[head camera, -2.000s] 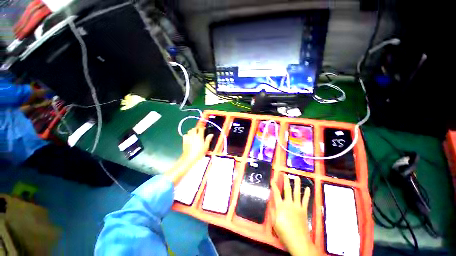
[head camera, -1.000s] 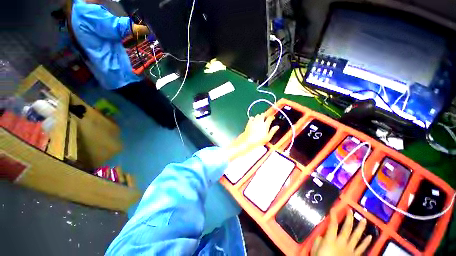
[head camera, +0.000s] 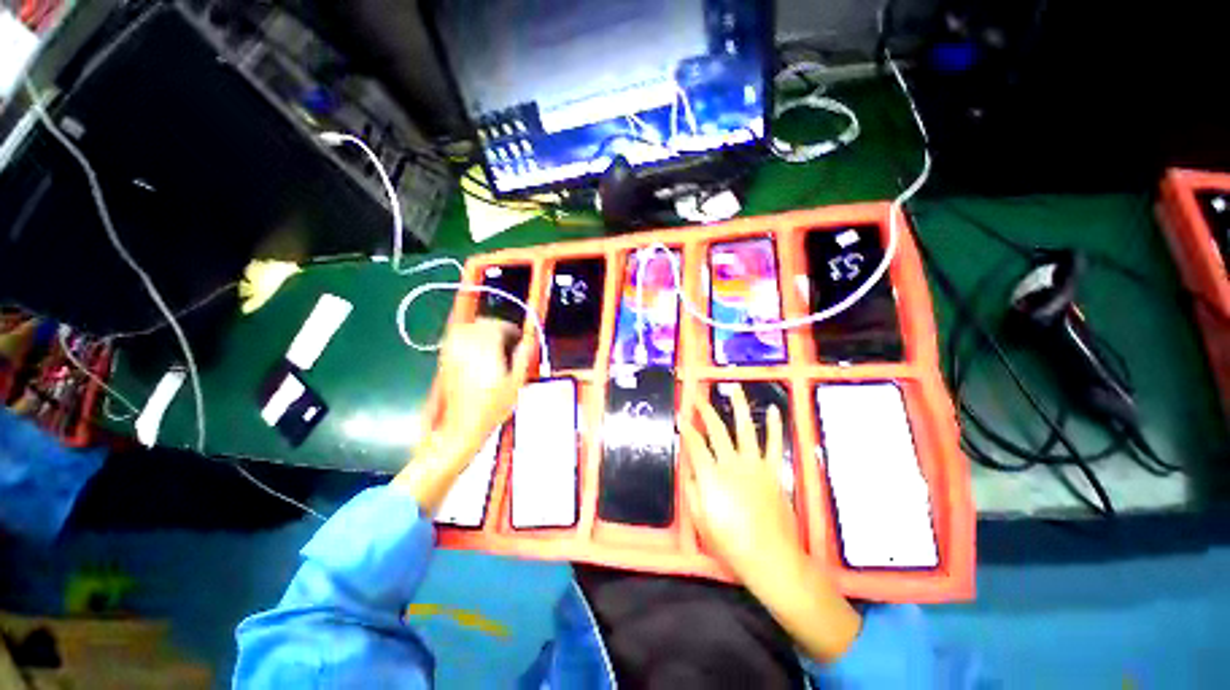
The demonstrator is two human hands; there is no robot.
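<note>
An orange-red ten-slot phone tray (head camera: 621, 545) lies at the bench edge, with smartphones in two rows. Two back-row phones show purple-blue pictures (head camera: 745, 299); others are black. A front-row phone at the right (head camera: 877, 472) has a white screen. Another white-screen phone (head camera: 545, 452) lies beside my left hand. My left hand (head camera: 475, 384) rests on the tray's left end, partly over phones; its fingertips look curled, and any grip is unclear. My right hand (head camera: 739, 485) lies with fingers spread on a dark front-row phone. A thin white cable (head camera: 755, 324) loops over the back row.
A monitor (head camera: 607, 81) stands behind the tray. A black handheld scanner (head camera: 1066, 317) with dark cords lies right. Another orange tray (head camera: 1190, 223) is at the far right edge. A black loose phone (head camera: 293, 404) and white strip (head camera: 320, 332) lie left, near a black computer tower (head camera: 149, 175).
The view turned left, then swung back right, so the scanner and right tray show again. Both hands stay at about the same places on the tray.
</note>
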